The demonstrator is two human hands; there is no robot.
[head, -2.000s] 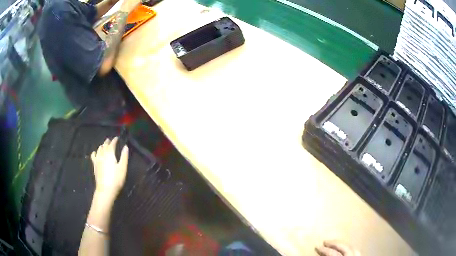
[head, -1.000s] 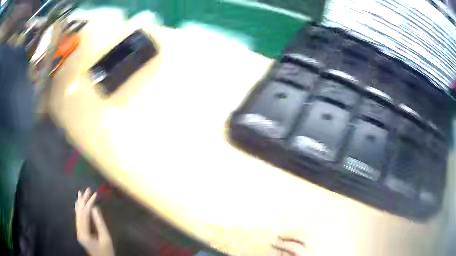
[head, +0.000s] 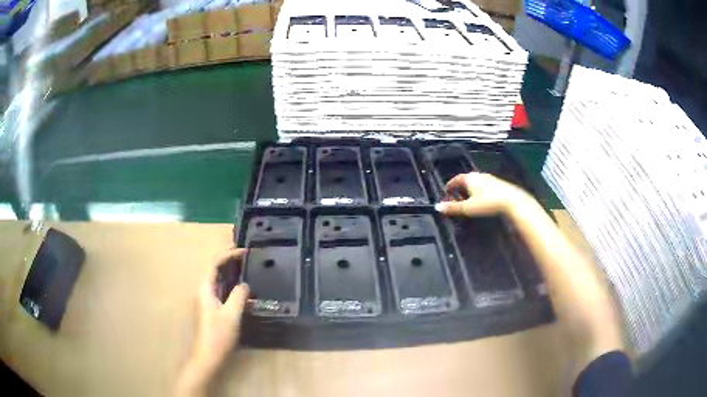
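A stack of black blister trays (head: 387, 329) lies on the tan table in front of me, with dark phone frames in two rows of pockets, such as this one at the lower left (head: 269, 264). My left hand (head: 217, 318) is at the tray's left edge, thumb and fingers apart around a dark part there; whether it grips is unclear. My right hand (head: 474, 195) reaches over the right part of the tray. Its bent fingertips are at the lower end of the fourth upper frame (head: 450, 164); whether they hold it cannot be told. The forearm covers part of the tray's right side.
A tall white tray stack (head: 395, 93) with dark frames on top stands beyond the tray. Another leaning white stack (head: 620, 170) is at right. A dark block of frames (head: 53, 275) lies at left. Cardboard boxes (head: 225, 35) and a blue basket (head: 577, 27) are behind.
The view has swung right, so the tray stack is now central and the other person is out of view. Both hands have come to the tray, left at its edge, right over it.
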